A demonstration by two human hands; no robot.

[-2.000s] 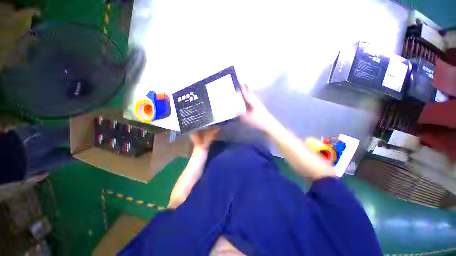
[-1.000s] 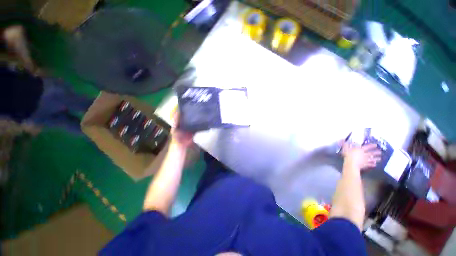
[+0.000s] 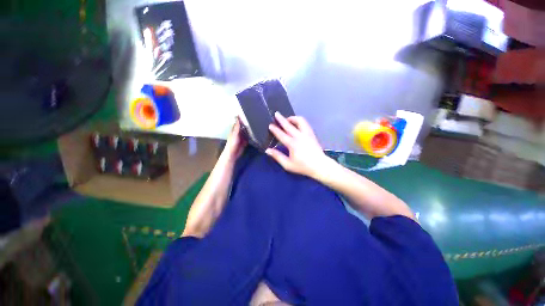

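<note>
A black product box [image 3: 263, 107] is held tilted at the table's front edge, close to my body. My left hand [image 3: 237, 138] grips its left side, its fingers partly hidden. My right hand [image 3: 297, 143] lies on its right face with the fingers spread. Another black product box with white print [image 3: 167, 40] lies on the shiny metal table [image 3: 334, 77] at the far left. An open shipping carton [image 3: 128, 190] at the lower left holds several black boxes with red and white print.
A blue tape dispenser with a yellow-orange roll [image 3: 153, 107] stands at the table's left corner, another [image 3: 380, 137] at the right front. More product boxes [image 3: 463, 24] sit at the right end. A large floor fan [image 3: 51, 89] is at the left.
The box from my left hand now lies at the table's far left. My right hand has come back from the right end, and both hands hold a box before me. The view has turned.
</note>
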